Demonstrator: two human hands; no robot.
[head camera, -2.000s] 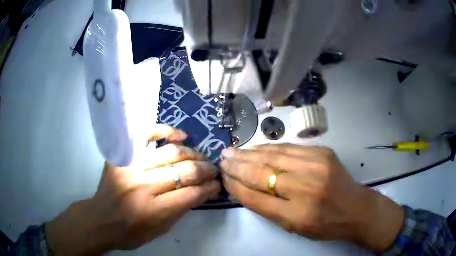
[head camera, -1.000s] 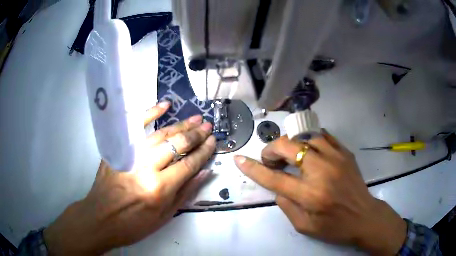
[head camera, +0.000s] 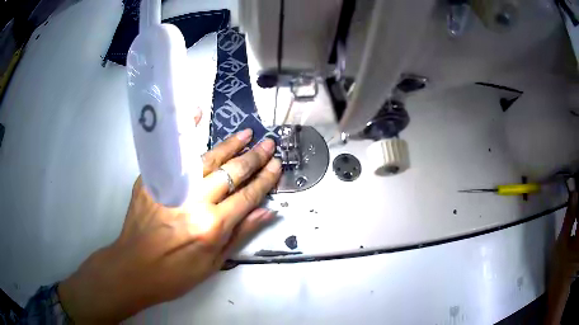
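Observation:
A dark navy printed denim piece with white letter motifs lies left of the presser foot, its right edge at the foot. My left hand lies over its near end, fingers stretched, holding it down. The thumb is partly hidden by the glare and the lamp. At the far right edge, a strip of skin that looks like my right hand is cut off by the frame; its fingers and anything in them cannot be made out.
A white lamp stands over the left side. Another dark stitched piece lies behind it. The machine head fills the top. A ribbed cream knob and a yellow-handled tool are at the right. Dark scraps lie near the front edge.
The denim piece has moved away from me past the foot. My right hand has left the piece and withdrawn to the far right edge. My left hand stays on the piece.

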